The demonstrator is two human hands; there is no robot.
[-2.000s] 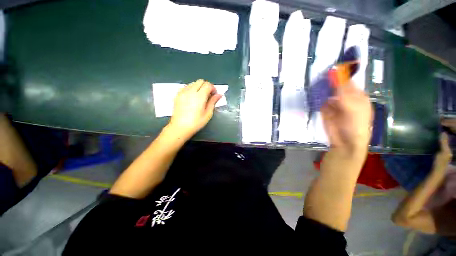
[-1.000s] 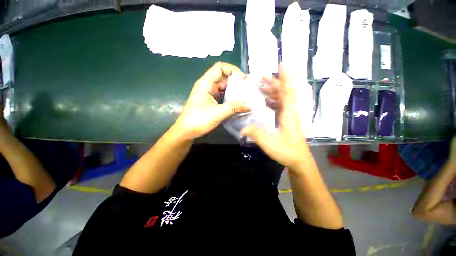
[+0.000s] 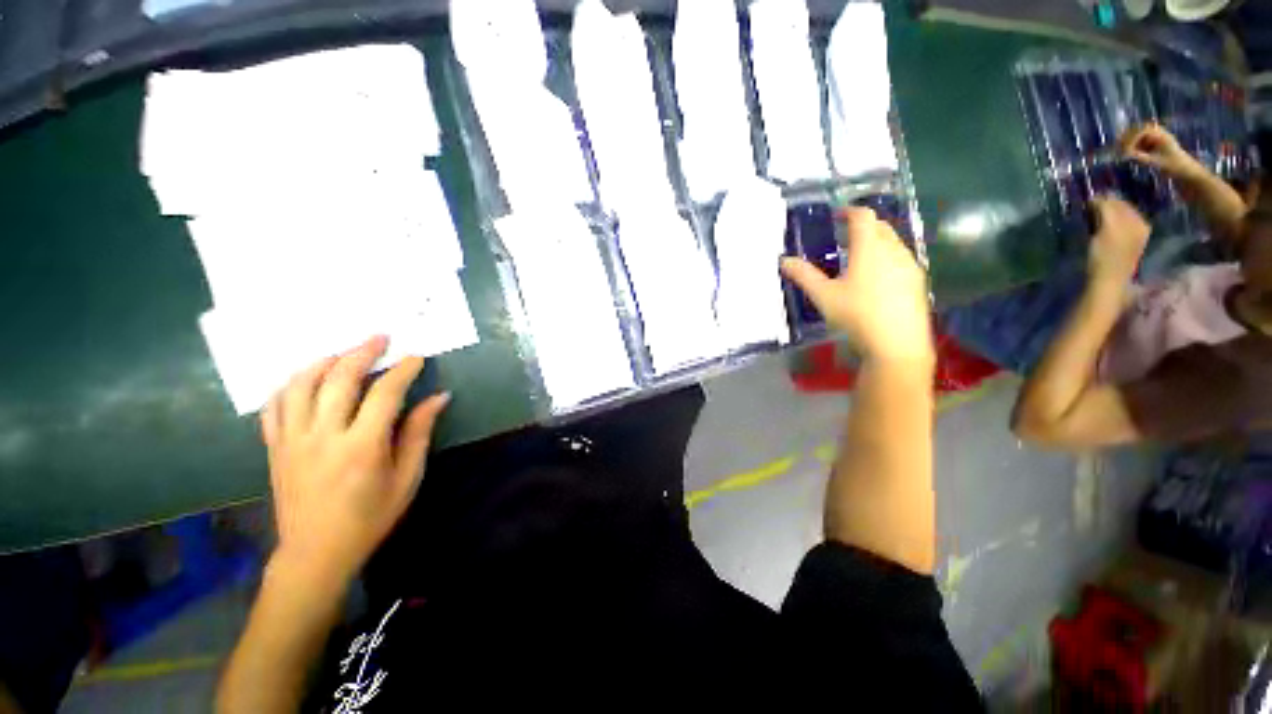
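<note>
My left hand lies with spread fingers on the near edge of the white sleeves, which lie spread out on the green bench. My right hand is over the near right pockets of the clear tray, thumb and fingers apart, with no phone seen in it. A dark phone shows in a pocket beside the thumb; the pocket to its right is partly hidden by my hand. White wrapped phones fill the other pockets, including the whole far row.
The green bench runs left to right with a raised far ledge. At the right, another person's hands are at a tray of dark items. Red stool parts and a yellow line show on the grey floor below.
My hands have parted: left to the sleeves, right to the tray's right end. The white item between them is out of them. The far right pocket now holds a wrapped phone. The view has swung right.
</note>
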